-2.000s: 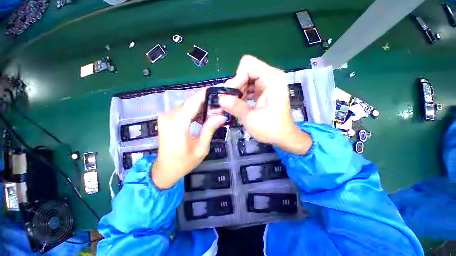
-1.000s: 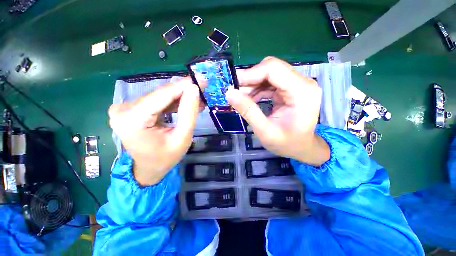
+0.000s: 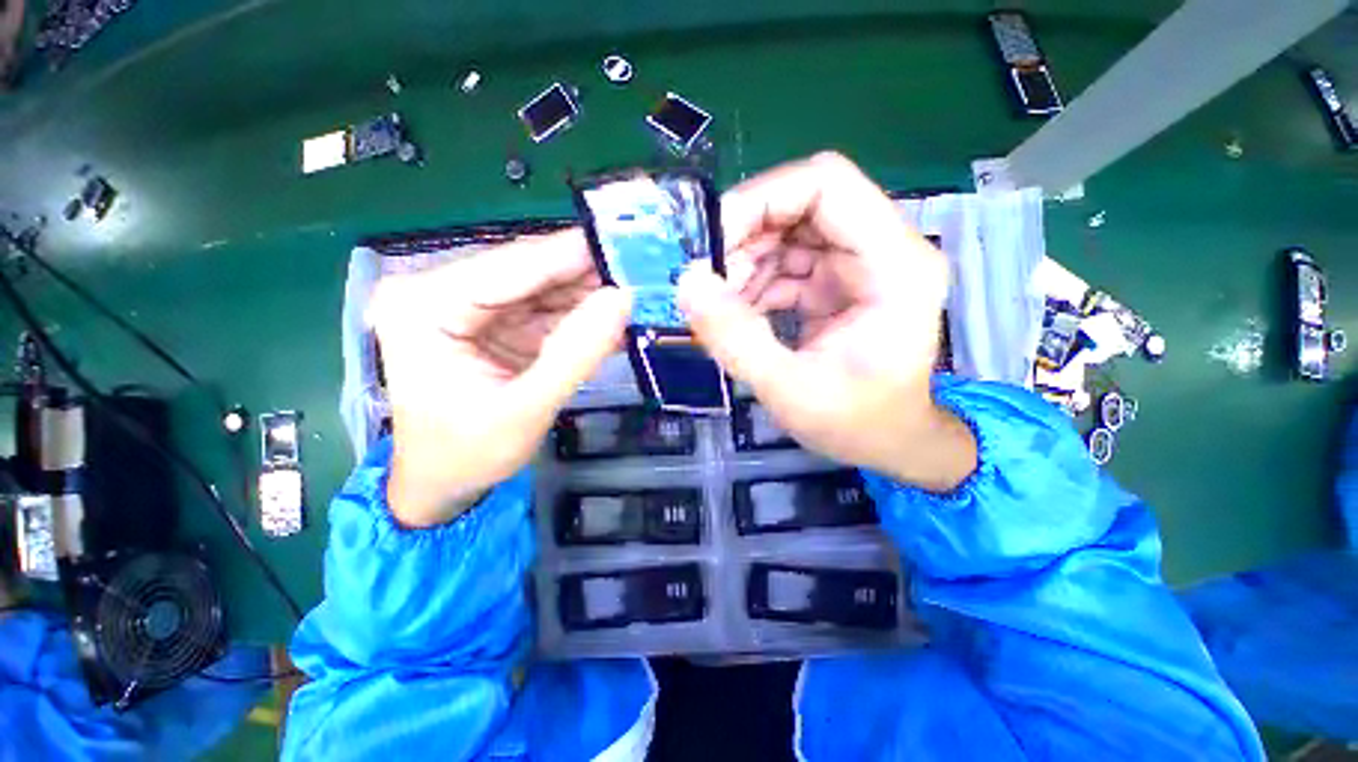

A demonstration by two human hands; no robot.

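Observation:
My left hand [image 3: 484,365] and my right hand [image 3: 834,320] hold a black phone housing [image 3: 587,223] between them, above the tray. A blue and silvery main board [image 3: 648,238] fills the housing, with both thumbs at its lower part. A dark LCD screen module [image 3: 682,375] with a bright white edge hangs below the board. The translucent blister tray [image 3: 715,633] lies below, with black housings [image 3: 633,596] in its pockets. My hands hide part of its upper rows.
Loose board-and-screen assemblies [image 3: 1080,335] lie right of the tray. Part-built phones [image 3: 1308,313] and small parts are spread over the green surface [image 3: 834,90]. A grey slanting post [image 3: 1162,90] stands at upper right. A black fan [image 3: 154,613] and cables are at left.
Two seconds ago the hands held a dark housing close together; by one second ago the blue board and hanging screen showed. Since then the held piece has tilted slightly, and parts on the green surface shifted right.

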